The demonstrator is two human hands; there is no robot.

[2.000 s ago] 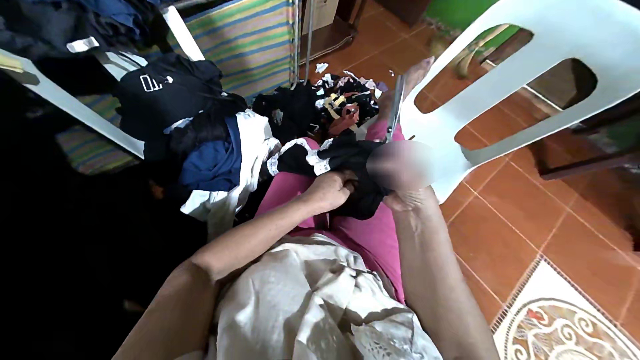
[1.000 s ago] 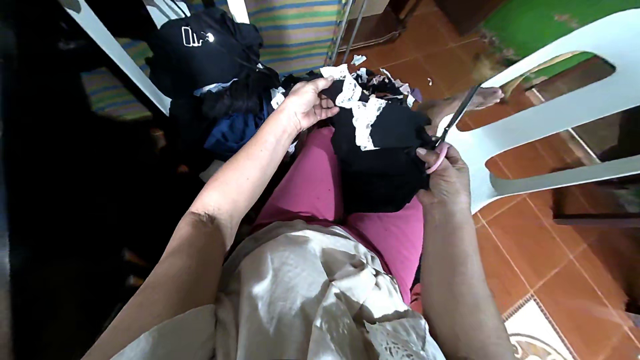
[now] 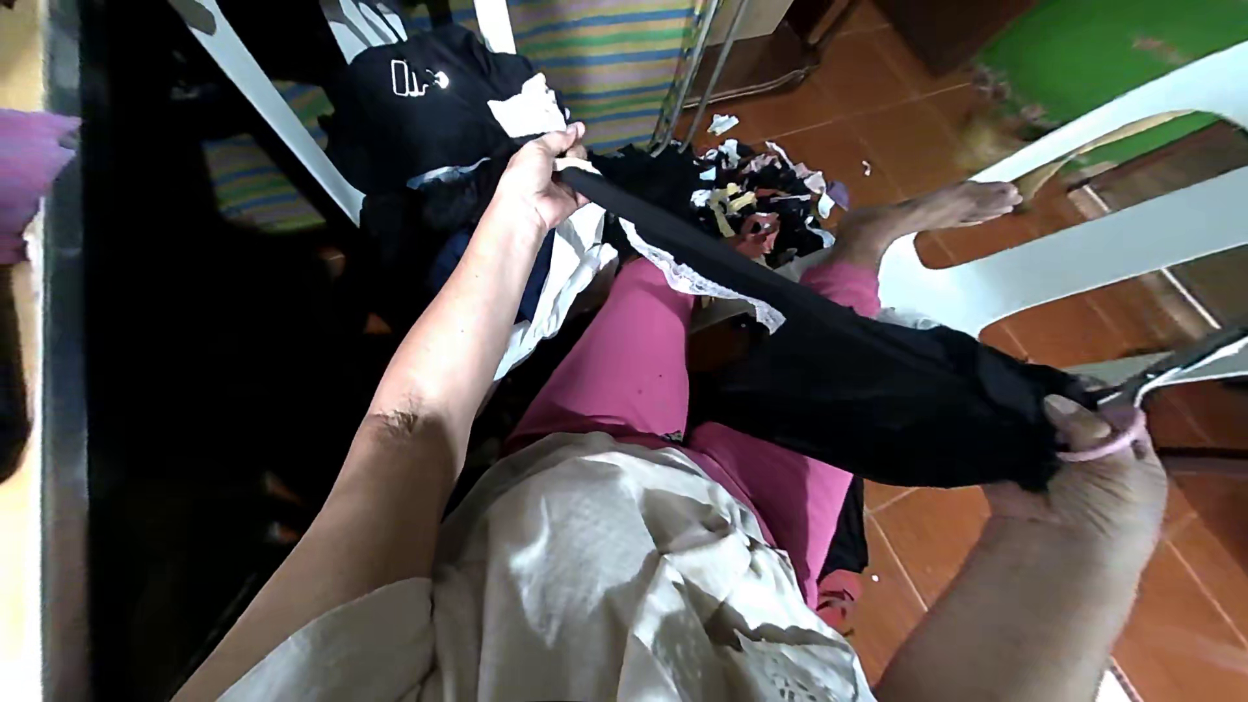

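A black cloth garment with white lace trim (image 3: 838,390) is stretched across above my lap. My left hand (image 3: 548,180) pinches its narrow upper end, near a white scrap of fabric. At the right, my right hand (image 3: 1107,458) grips the wide end and also holds scissors (image 3: 1121,434) with a pink handle ring; their blades point up and right, out past the frame edge. Whether the scissors are open I cannot tell. Beyond my left hand lies black clothing with a white print (image 3: 429,97). White cloth (image 3: 575,263) hangs beside my knee.
A heap of mixed fabric scraps (image 3: 770,200) lies on the tiled floor (image 3: 926,536) ahead. White plastic chairs stand at the right (image 3: 1092,234) and upper left (image 3: 263,107). Striped cloth (image 3: 604,58) hangs behind a metal frame. My bare foot (image 3: 960,205) is near the right chair.
My hands have moved far apart, left hand up and left, right hand to the right. The black garment, bunched two seconds ago and hanging loosely one second ago, is now stretched between them.
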